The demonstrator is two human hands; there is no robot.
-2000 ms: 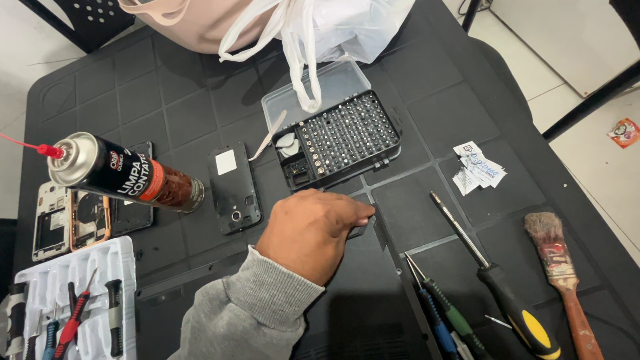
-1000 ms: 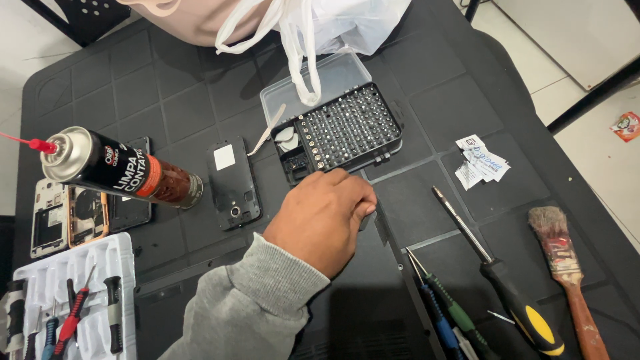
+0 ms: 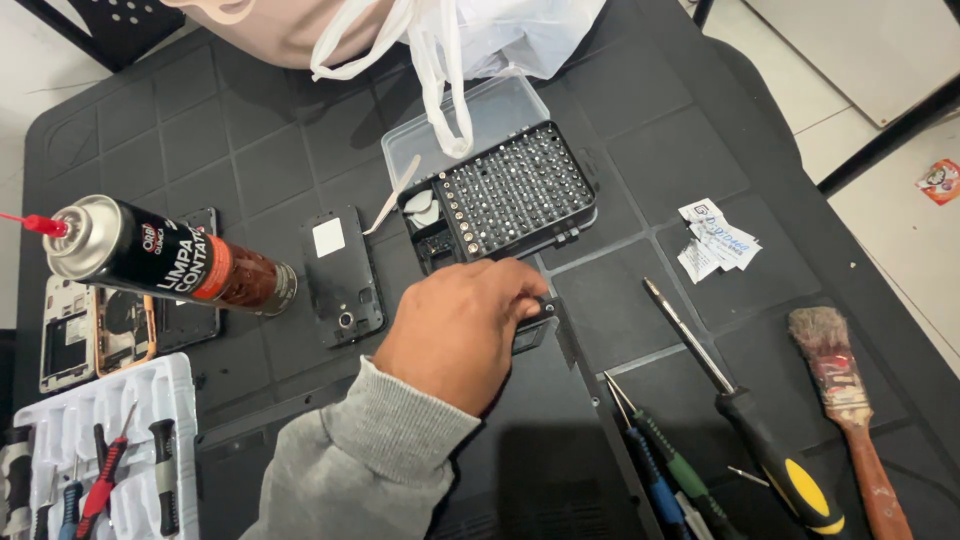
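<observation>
My left hand (image 3: 465,330), in a grey sleeve, is over the upper edge of a black laptop's underside (image 3: 555,420). Its fingers are bent, with the fingertips beside the laptop's corner screw; whether they hold anything is hidden. Just beyond the knuckles lies an open case of screwdriver bits (image 3: 517,191), with pale opening picks (image 3: 422,208) in a side compartment. Curved tweezers (image 3: 394,196) rest against the case's left side. A black phone body (image 3: 343,281) with a white label lies left of my hand. My right hand is not in view.
A contact cleaner can (image 3: 176,259) and opened phone parts (image 3: 69,334) are at left, above a white tool tray (image 3: 180,420). At right lie tweezers (image 3: 679,465), a yellow-black screwdriver (image 3: 739,405), a brush (image 3: 847,390) and paper scraps (image 3: 716,238). Bags (image 3: 300,30) stand behind.
My left hand has shifted slightly away from me along the laptop's corner, toward the bit case. Its fingers look more bent than two seconds ago.
</observation>
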